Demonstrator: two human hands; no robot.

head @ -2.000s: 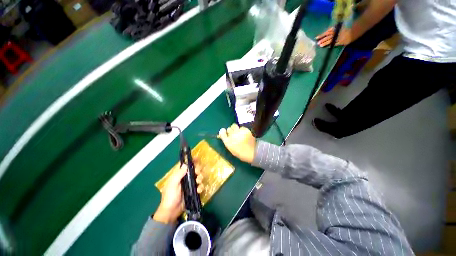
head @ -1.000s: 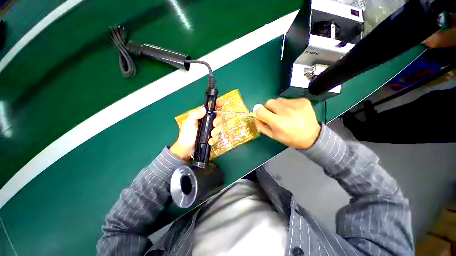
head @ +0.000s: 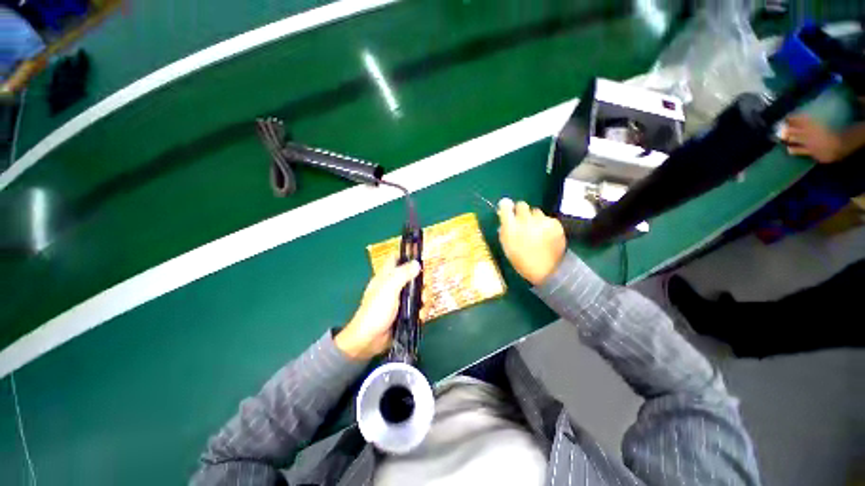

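My left hand is closed around the narrow black handle inner frame of a hair dryer, over the left part of the amber work pad. The dryer's barrel points its pale round opening up near my body. My right hand is closed on a tool, right of the pad; its thin shaft sticks out to the upper left, apart from the dryer. The tool's handle is hidden in my fist. The dark handle sleeve lies on the cord across the white rail and belt.
The screw feeder stands right of the pad. The black hanging screwdriver slants in front of it. A clear plastic bag lies beyond. Another person's hand is at the bench's far right. The white rail borders the belt.
My right hand has drawn the tool shaft away from the dryer handle, off to the right of the pad. My left hand still holds the dryer. The camera view has shifted.
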